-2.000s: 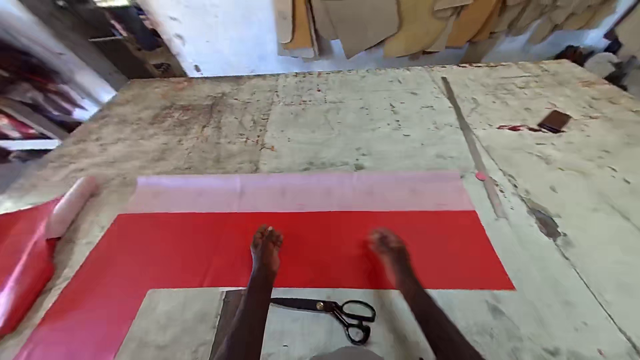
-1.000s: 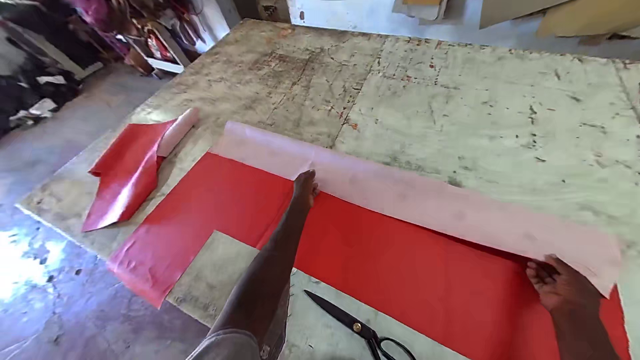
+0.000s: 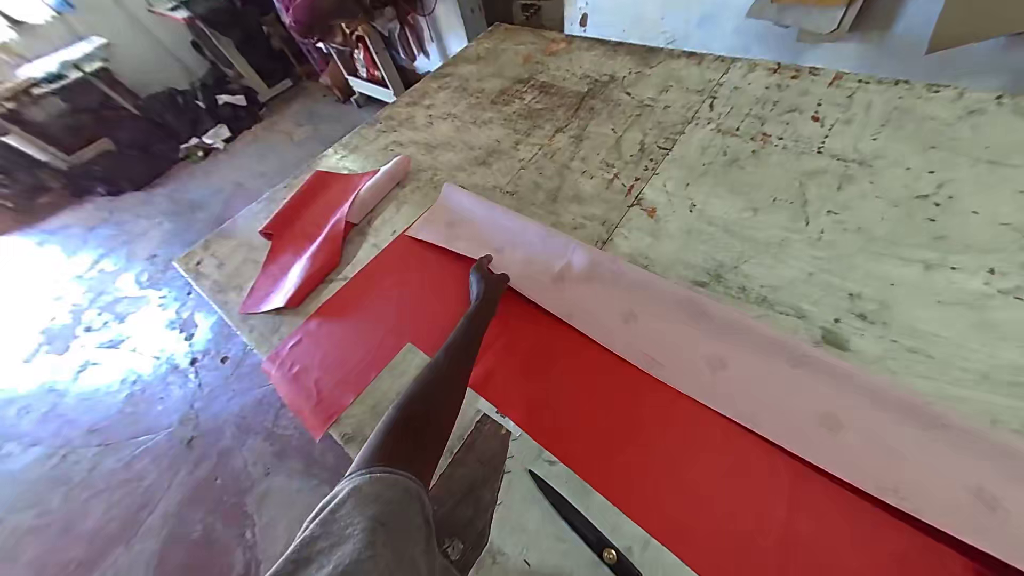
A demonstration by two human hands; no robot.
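A large red sheet [image 3: 624,400], perhaps coated fabric or leather, lies over the table's near side, its far edge folded back to show a pale pink underside [image 3: 640,312]. My left hand [image 3: 487,280] grips the edge of that fold between thumb and fingers, near its left end. My right hand is out of view. Black-bladed scissors [image 3: 580,520] lie on the table at the bottom, partly cut off by the frame. A smaller red piece [image 3: 312,232], with one side curled over to pink, rests at the table's left corner.
The worn, stained wooden table [image 3: 800,176] reaches to a white wall. A dark brown piece [image 3: 472,488] lies by my forearm. Brown pattern pieces [image 3: 816,14] hang on the wall. Dark cloth heaps [image 3: 192,112] and a small white-framed stand [image 3: 376,68] are beyond the table's left edge.
The pink underside made a narrower strip two seconds ago and shows wider now. My left hand went from the red surface to the fold's edge. My right hand has left the view, which has swung left.
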